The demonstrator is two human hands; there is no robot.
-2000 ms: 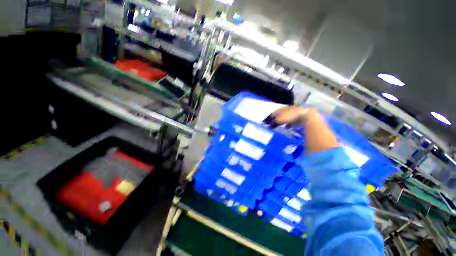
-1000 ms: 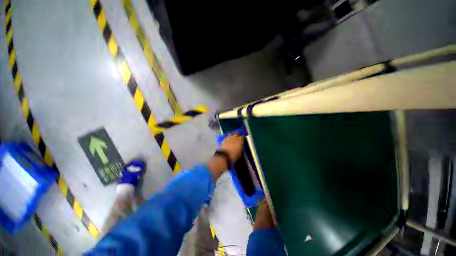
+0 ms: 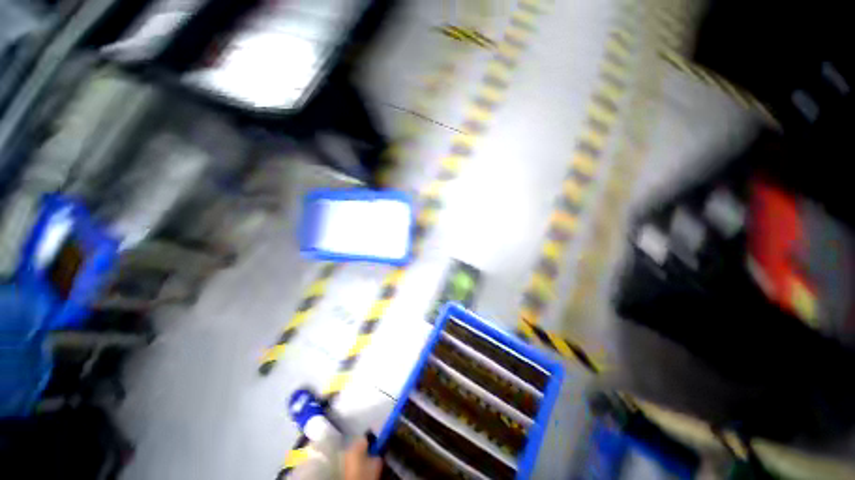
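Note:
A blue parts bin (image 3: 506, 334) is tilted in the picture at the bottom centre, in front of me. It holds rows of small copper-brown parts between pale divider strips. My left hand (image 3: 362, 461) is at the bin's lower left edge, with its fingers on the rim; most of the hand is cut off by the picture's bottom edge. My right hand is not in view. The bin's near end is also cut off. The picture is blurred.
Another blue bin (image 3: 409, 225) with a white top surface is beyond, near yellow-black floor tape. A blue bin (image 3: 98, 267) and a blue sleeve (image 3: 21, 352) are at far left. Black totes (image 3: 675, 291) stand at right, one with red inside. My shoe (image 3: 305, 407) is on the floor.
The view has swung from the green-shelved trolley to the floor aisle. The blue bin, earlier at the trolley's shelf edge with both arms there, is now away from it, its rows of parts showing.

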